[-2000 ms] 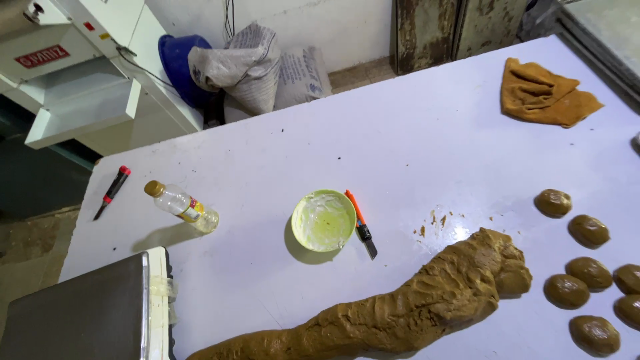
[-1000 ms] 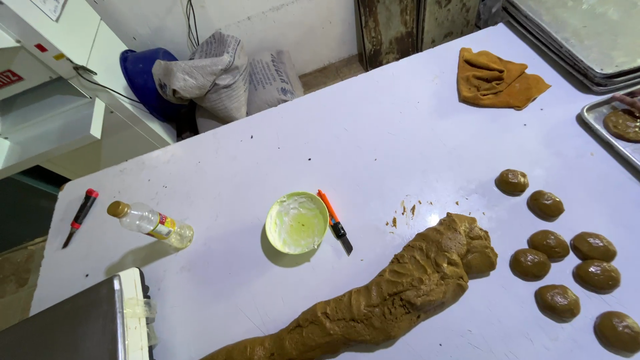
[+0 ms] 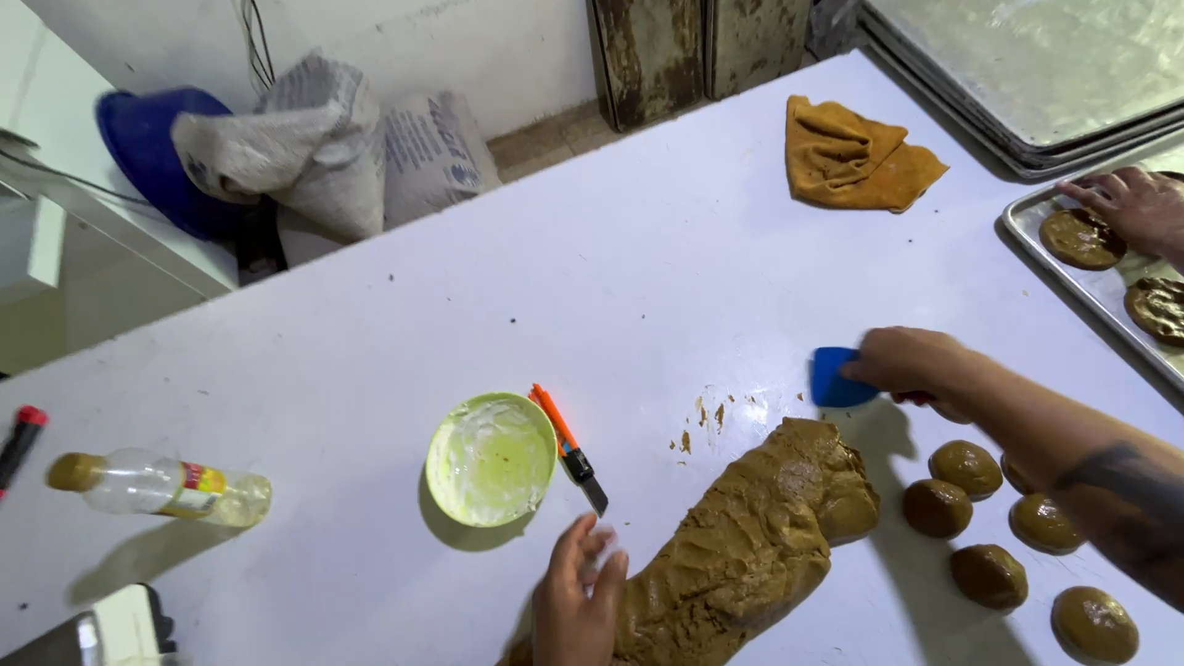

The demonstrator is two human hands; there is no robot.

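Observation:
A long roll of brown dough (image 3: 740, 546) lies across the white table. My left hand (image 3: 581, 592) is over its lower left part, fingers apart and holding nothing; whether it touches the dough I cannot tell. Beyond the dough's upper right end, my right hand (image 3: 902, 361) grips a blue scraper (image 3: 837, 377) close to the tabletop. Dough crumbs (image 3: 703, 421) lie left of the scraper. Several glossy dough balls (image 3: 990, 575) rest below my right forearm. A green bowl with white residue (image 3: 492, 460) stands left of the dough, beside an orange-and-black utility knife (image 3: 571, 449).
An oily plastic bottle (image 3: 157, 483) and a red-and-black tool (image 3: 20, 444) are at left, above a scale-like device (image 3: 111, 629). A brown cloth (image 3: 856, 155) lies at the back. Another person's hand (image 3: 1133, 208) is over flattened dough on a metal tray (image 3: 1064, 282); stacked trays (image 3: 1036, 74) are behind.
Both my hands have come into view, the right one with the blue scraper. The other person's hand shows more fully over the tray. The view has shifted right since the first frame.

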